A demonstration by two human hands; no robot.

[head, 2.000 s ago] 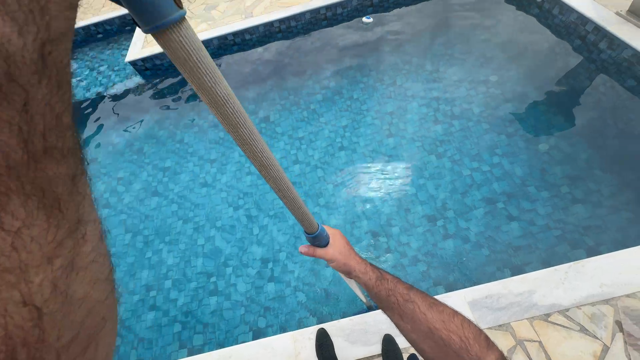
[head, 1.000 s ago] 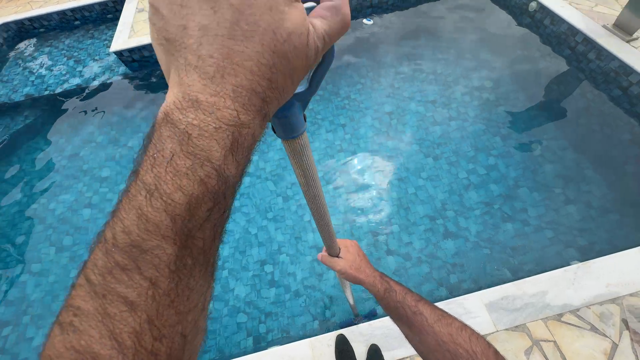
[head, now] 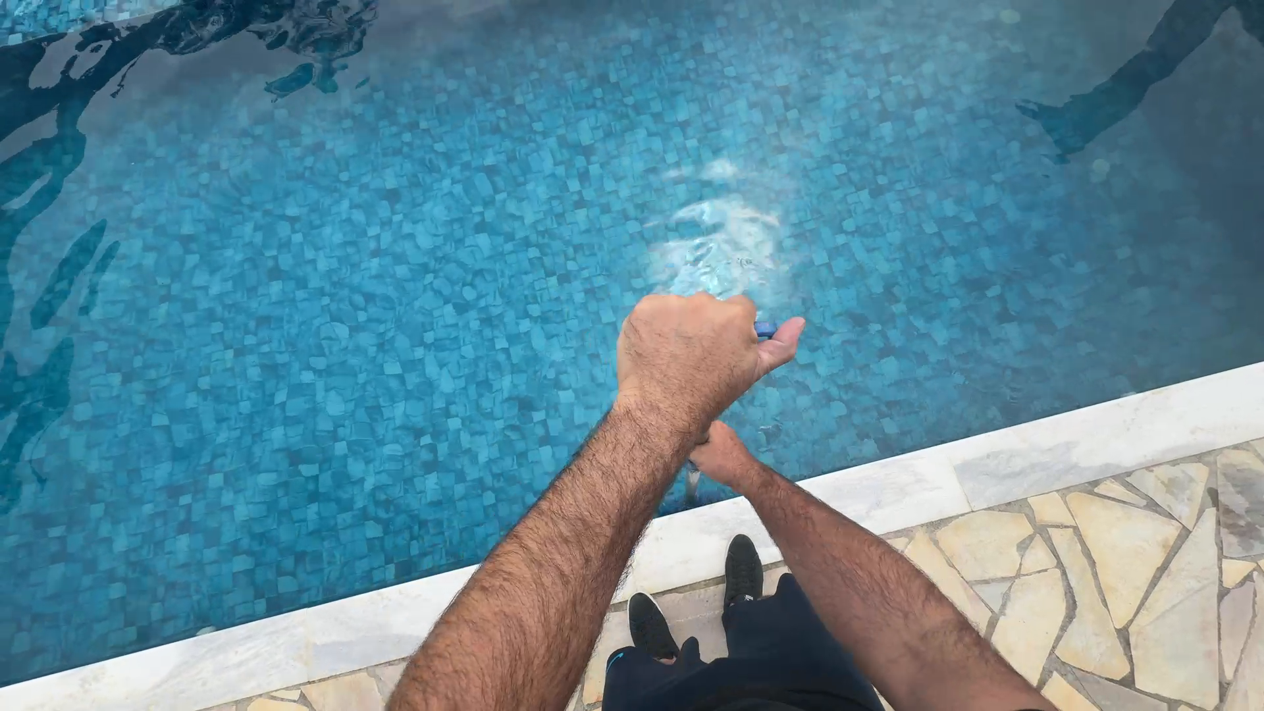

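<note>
My left hand (head: 691, 351) is closed around the blue handle (head: 765, 330) at the top of a pole, out over the pool water. Only a bit of the blue shows between its fingers and thumb. Lower down and partly behind it, my right hand (head: 726, 456) grips the pole's shaft. A short pale length of the pole (head: 693, 486) shows beneath my right hand, close to the pool wall. My left hand and forearm hide most of the pole. The pole's far end cannot be made out.
Blue mosaic tiles (head: 395, 296) line the pool under the water. A white marble coping (head: 869, 497) runs along the edge, with irregular stone paving (head: 1086, 553) behind it. My dark shoes (head: 743, 570) stand at the coping. Dark reflections lie on the water at both upper corners.
My left hand, high and near the camera one second ago, is now lower, just above my right hand. The pole's ribbed shaft, visible before, is now mostly hidden. The view has tilted down.
</note>
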